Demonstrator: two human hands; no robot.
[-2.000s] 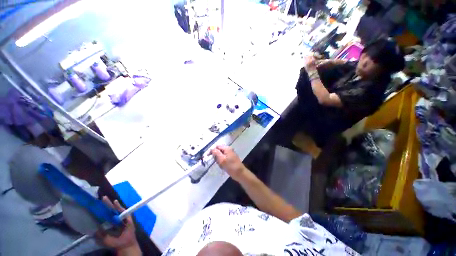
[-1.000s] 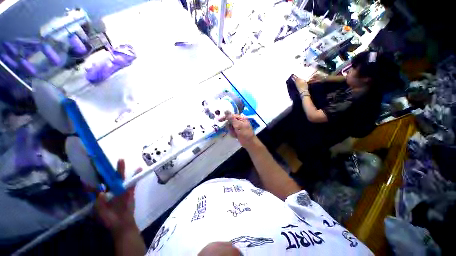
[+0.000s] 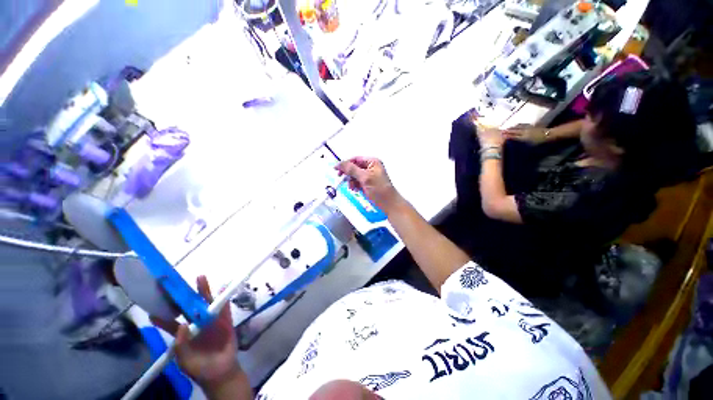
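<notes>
A long white thread stand pole [image 3: 262,258] lies slantwise over the sewing machine head [image 3: 301,258]. My left hand [image 3: 205,344] is around the pole at the lower left, beside the end of the blue spool arm [image 3: 160,269]. Two pale round spool rests [image 3: 139,280] sit on the arm. My right hand [image 3: 367,178] is at the pole's upper end, near the blue corner of the white table top [image 3: 297,332]. Its fingers are pinched together; whether they hold the pole tip or a small part cannot be made out.
A seated person in dark clothes [image 3: 563,183] works at another sewing machine [image 3: 547,47] on the right. Purple cloth [image 3: 156,160] lies on the white table behind. Purple thread cones [image 3: 94,148] stand at the left. A wooden bin edge [image 3: 664,297] is at the right.
The pole's upper end and my right hand have moved along the machine to the table's blue corner. My left hand still holds the lower part. The camera view has shifted.
</notes>
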